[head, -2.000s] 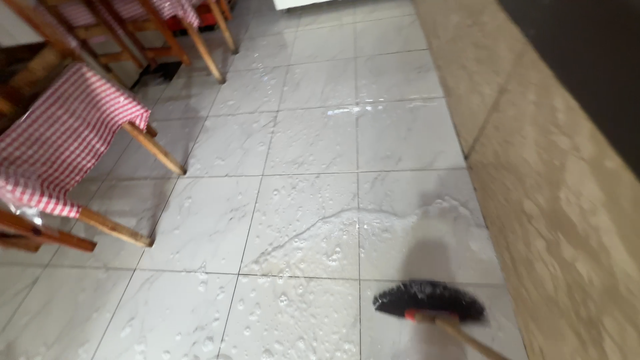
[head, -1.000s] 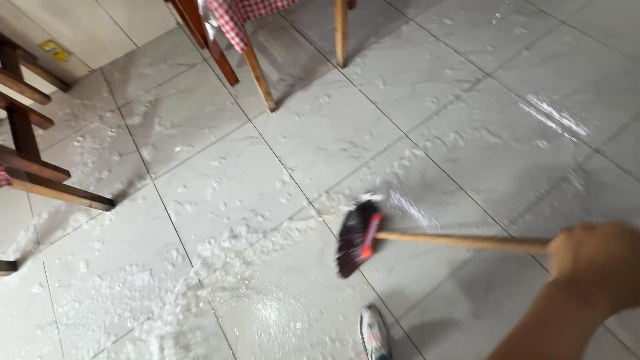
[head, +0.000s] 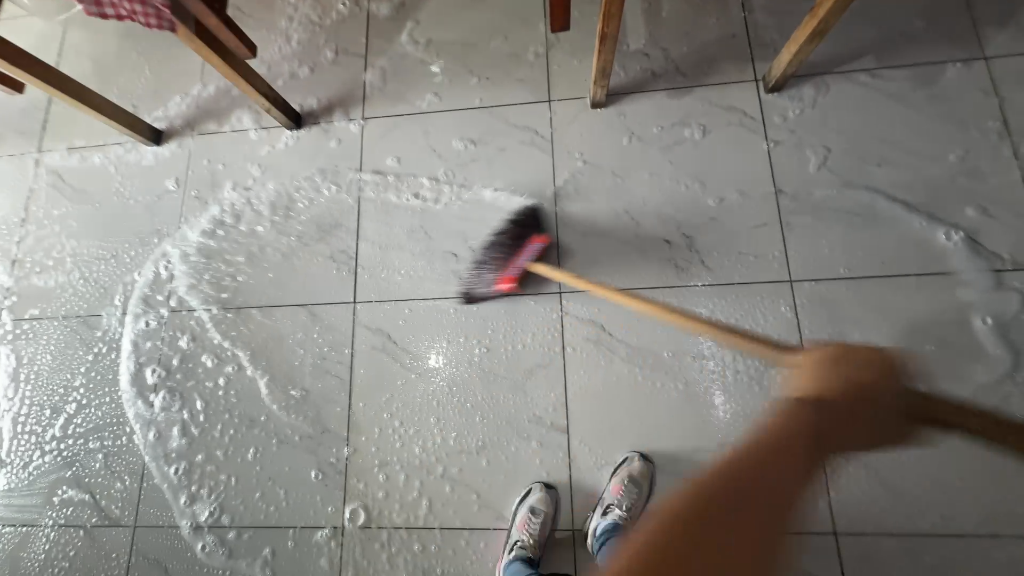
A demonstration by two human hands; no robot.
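Note:
My left hand (head: pixel 848 396), blurred, grips the wooden handle (head: pixel 680 316) of a broom, its forearm rising from the bottom edge. The handle slants up-left from the hand to a broom head (head: pixel 508 256) with dark bristles and a red block, which rests on wet grey floor tiles. White suds (head: pixel 152 376) curve in an arc from the bristles round to the lower left. The handle's far end runs off the right edge. My right hand is out of the frame.
Wooden chair legs (head: pixel 240 76) stand at the upper left below red-and-white checked cloth (head: pixel 132 11). More wooden legs (head: pixel 606 56) are at the top right. My shoes (head: pixel 620 496) are on the tiles at the bottom. Suds and droplets are spread over much of the floor.
The view has swung strongly. The left hand, unseen two seconds ago, came into view one second ago on the handle and still holds it. A curved suds line now shows left of the broom head.

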